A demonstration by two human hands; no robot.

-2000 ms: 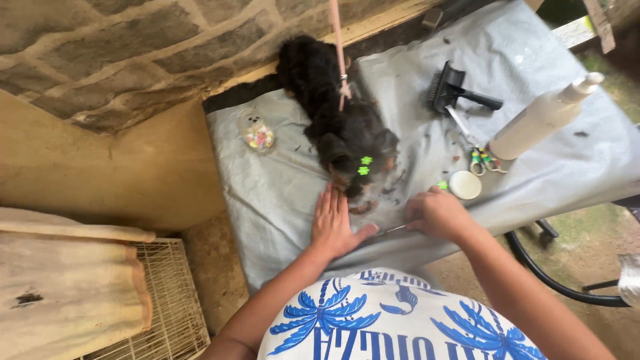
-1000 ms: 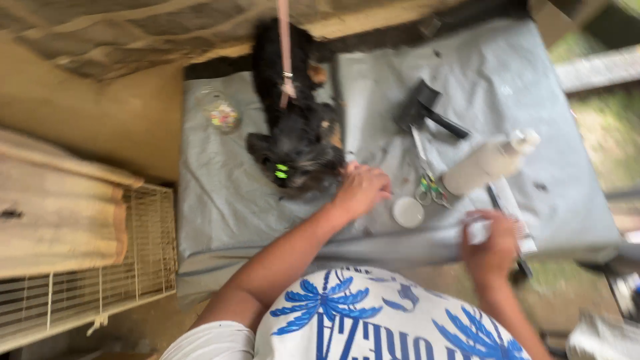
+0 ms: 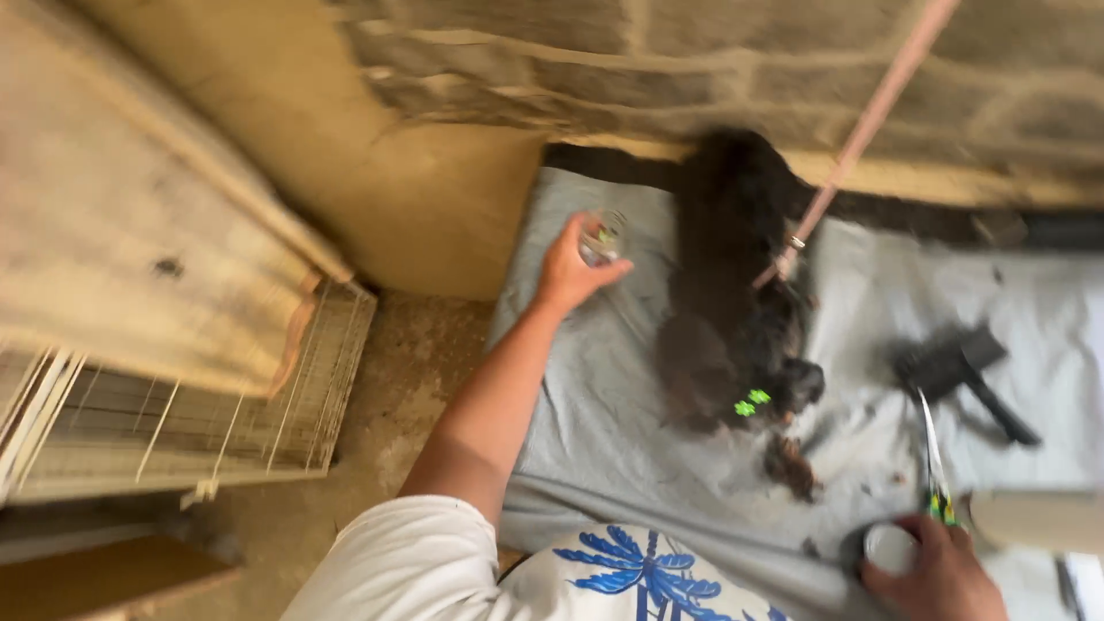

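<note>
My left hand (image 3: 576, 269) is closed around a small clear jar (image 3: 602, 238) with colourful bits inside, at the left end of the cloth-covered table (image 3: 595, 388). At the lower right, my right hand (image 3: 936, 569) has its fingers around a round white lid (image 3: 891, 549). A small dark-furred dog (image 3: 733, 285) is between my hands, with two bright green flower clips (image 3: 752, 403) on its head and a pink leash (image 3: 849, 159) running up from it. Scissors with green and yellow handles (image 3: 933, 457) are just above my right hand, by a black slicker brush (image 3: 970, 375).
A pale bottle (image 3: 1035, 519) lies at the right edge, blurred. Cut fur (image 3: 793, 468) is scattered by the dog's head. A block wall (image 3: 552, 78) runs behind the table. To the left is a wire cage (image 3: 216, 423) with a cloth over it.
My left hand has moved left to the jar and taken hold of it. My right hand has come to the white lid and gripped it. The dog's head has turned. The view has swung left.
</note>
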